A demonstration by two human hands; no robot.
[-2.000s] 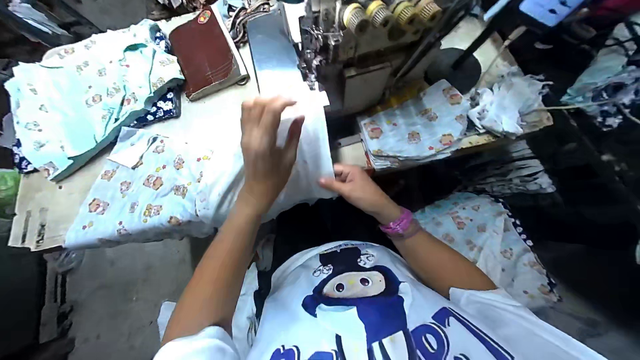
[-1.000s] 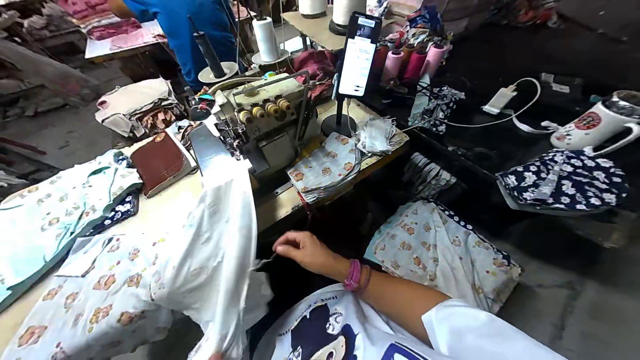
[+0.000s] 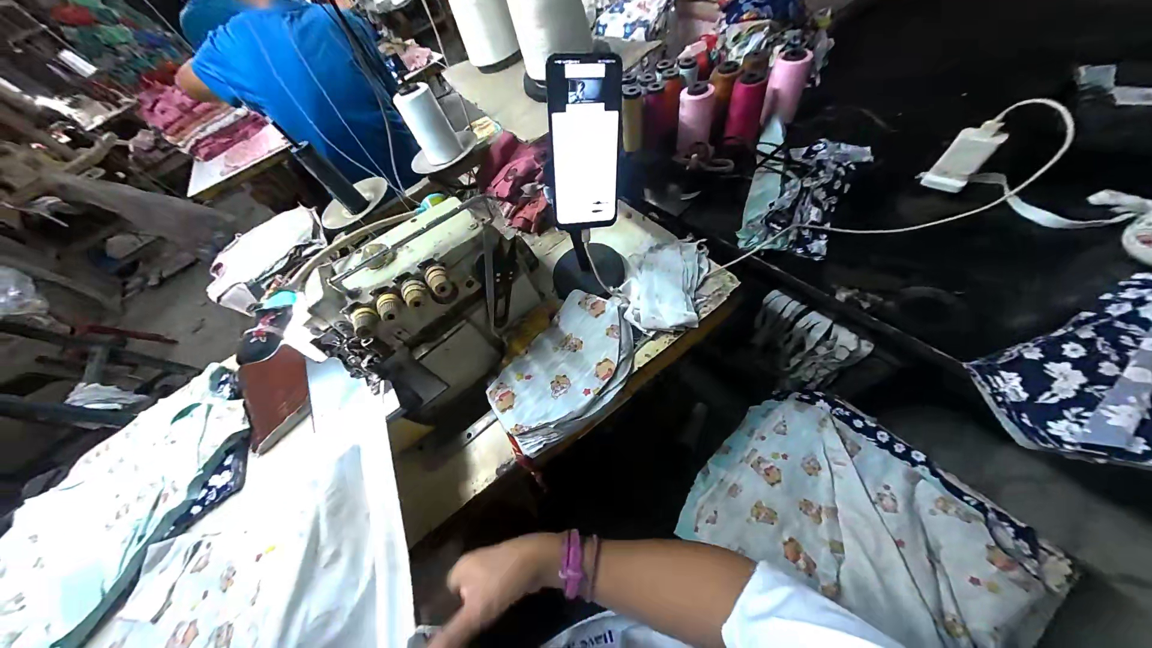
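My right hand (image 3: 504,580), with a purple band at the wrist, reaches in at the bottom middle, just right of the white fabric (image 3: 346,513). Its fingertips run to the lower edge, so whether they pinch anything cannot be told. My left hand is out of view. The white fabric lies over the table, its upper end near the needle area of the overlock sewing machine (image 3: 423,279). Bear-print fabric (image 3: 202,585) lies to its left. A pile of cut bear-print pieces (image 3: 567,369) sits right of the machine.
A brown book-like object (image 3: 273,396) lies left of the machine. A phone (image 3: 585,139) stands on a holder behind the cut pieces. Thread cones (image 3: 696,119) are behind it. More bear-print cloth (image 3: 810,504) lies at lower right. A person in blue (image 3: 297,76) sits at upper left.
The view has swung up and right. My left hand, on the white fabric two seconds ago, is out of view. My right hand has moved down from beside the fabric's edge to the bottom of the frame.
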